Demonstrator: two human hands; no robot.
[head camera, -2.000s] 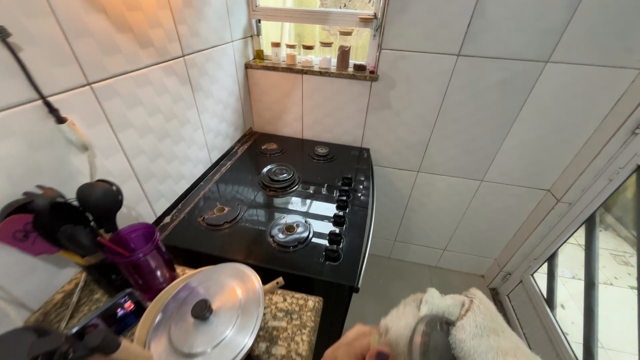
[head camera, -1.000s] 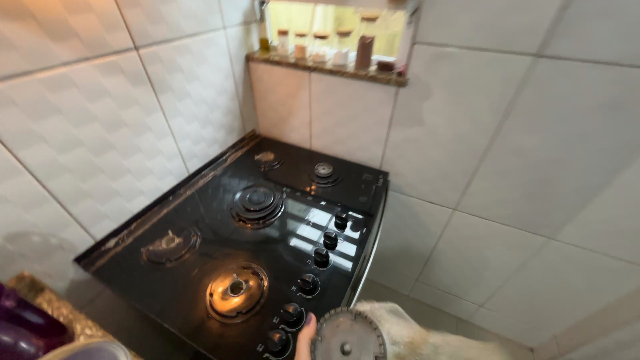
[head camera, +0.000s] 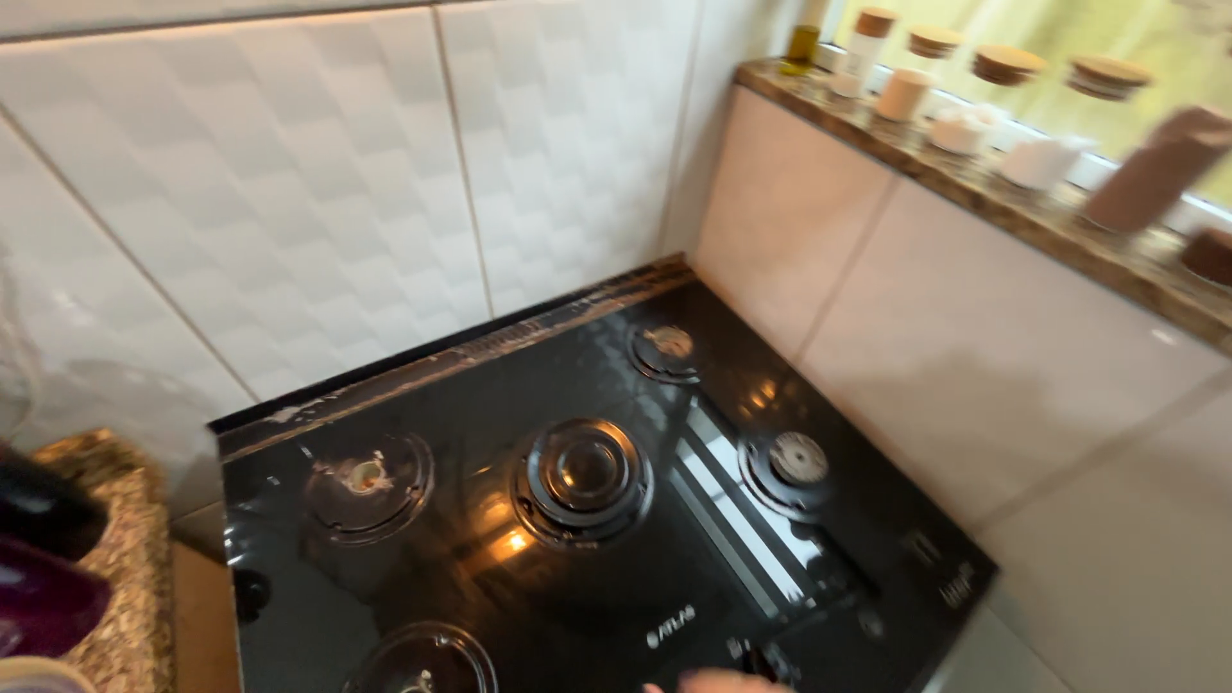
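Observation:
A black Atlas gas cooktop (head camera: 616, 568) fills the lower middle of the head view. Only the fingertips of one hand (head camera: 722, 681) show at the bottom edge, beside a control knob (head camera: 760, 662); which hand it is and what it holds cannot be told. The middle burner (head camera: 587, 472) carries a round black cap. A pale burner head (head camera: 799, 457) sits at the right. The back burner (head camera: 668, 343) and the left burner (head camera: 368, 476) have no cap and look stained. Another burner (head camera: 423, 674) is cut off by the bottom edge.
Corked glass jars (head camera: 962, 106) stand on the stone window sill (head camera: 924, 173) at the upper right. White tiled walls (head camera: 318, 192) meet behind the cooktop. At the lower left, a granite counter (head camera: 144, 577) bears a purple cup (head camera: 48, 597) and a dark object.
The view has moved closer to the cooktop. The round burner part and pale cloth at the hand one second ago are out of view, leaving only fingertips visible.

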